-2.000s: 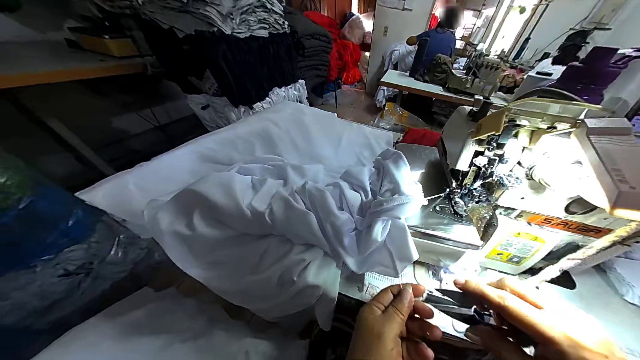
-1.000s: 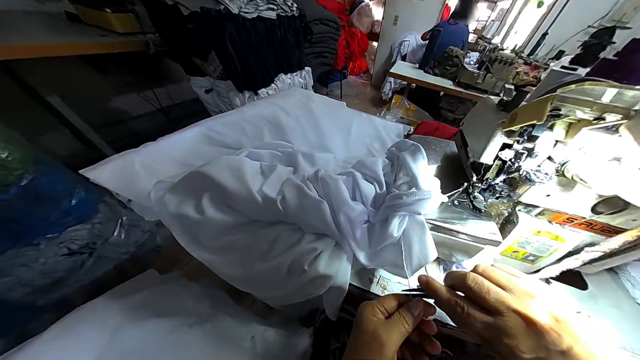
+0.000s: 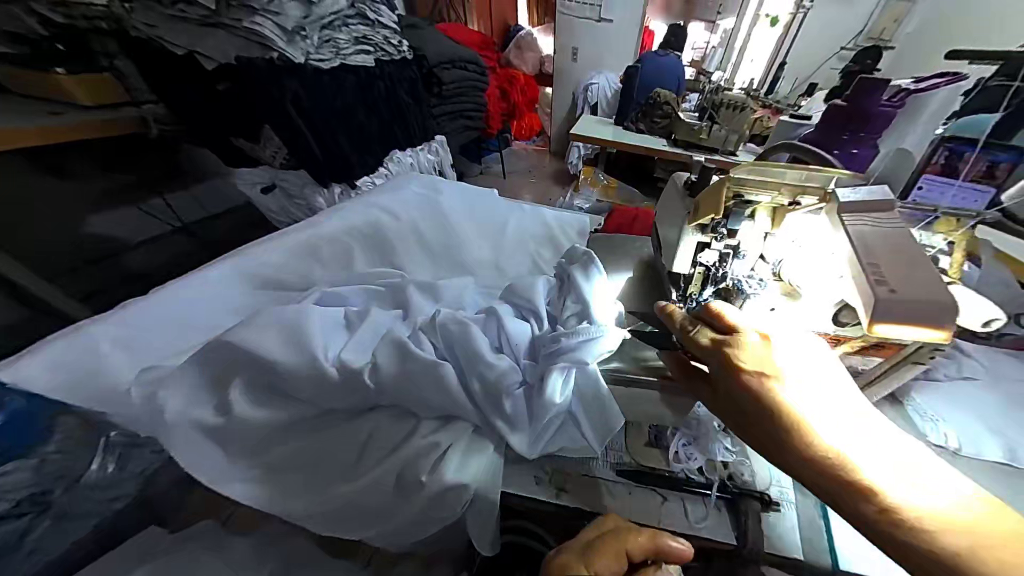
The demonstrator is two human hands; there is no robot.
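Observation:
My right hand (image 3: 708, 344) is closed on dark thread snips (image 3: 652, 330), whose blades point left at the edge of bunched white fabric (image 3: 480, 344). The hand is just in front of the needle area of a lit sewing machine (image 3: 744, 248). Low in the view, my left hand (image 3: 616, 548) is curled near the table's front edge, with a small pale bit at its fingertips that is too small to name. Between the hands, a tangle of white thread (image 3: 704, 448) lies on the machine table beside a dark slender tool (image 3: 680, 480).
White cloth spreads over the left side. Stacked dark and grey garments (image 3: 320, 104) stand behind it, near red fabric (image 3: 512, 88). A person in blue (image 3: 652, 80) sits at another sewing table (image 3: 608, 136). A lamp-lit beige box (image 3: 892, 264) and a thread cone (image 3: 972, 308) are at right.
My hands were together at the table's front edge; my right hand has moved up and forward to the fabric by the machine, and my left hand is lower. The view has shifted.

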